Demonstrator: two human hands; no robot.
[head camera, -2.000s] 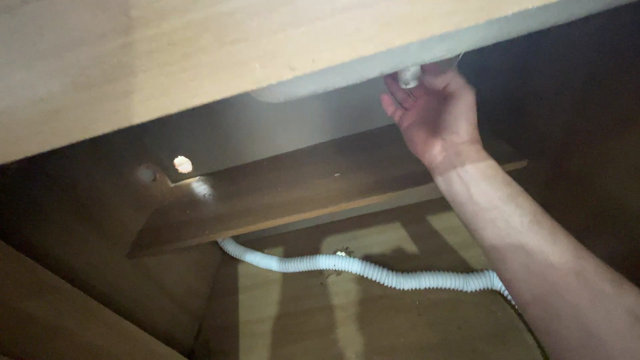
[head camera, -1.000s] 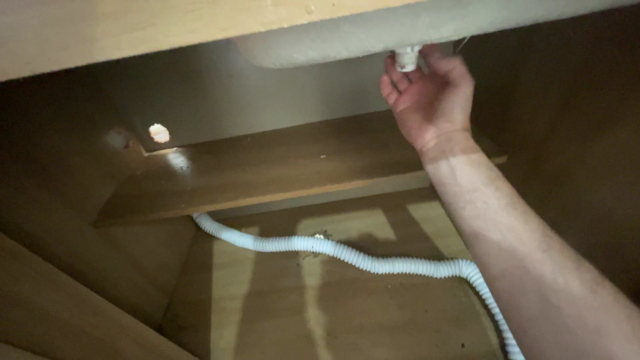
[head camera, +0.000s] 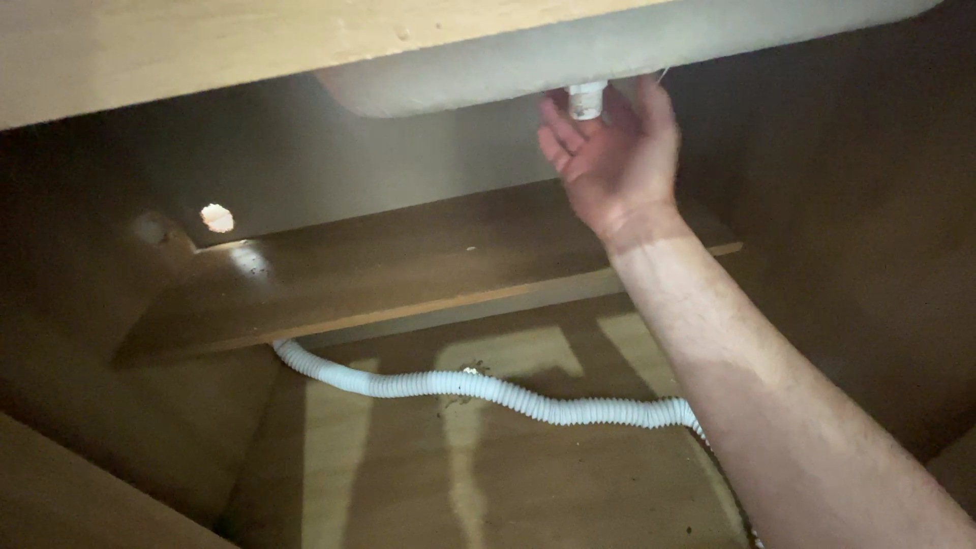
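My right hand (head camera: 618, 160) reaches up from the lower right, palm toward the camera, to the underside of a pale sink basin (head camera: 473, 72). Its fingers are curled around and behind a short white plastic drain outlet (head camera: 586, 102) that points down from the basin. How firmly they touch the outlet cannot be seen. Below, a white corrugated drain hose (head camera: 488, 387) lies across the cabinet floor and passes behind my forearm on the right. My left hand is out of view.
A wooden shelf (head camera: 396, 267) crosses the back of the cabinet, above the hose's left end. A lit round hole (head camera: 217, 218) is in the back panel at the left. A wooden front rail (head camera: 229, 46) runs across the top. Small debris lies on the cabinet floor (head camera: 534, 473).
My right hand stays at the drain outlet throughout, with its fingers slightly shifted. The hose lies much as before. The view has shifted a little.
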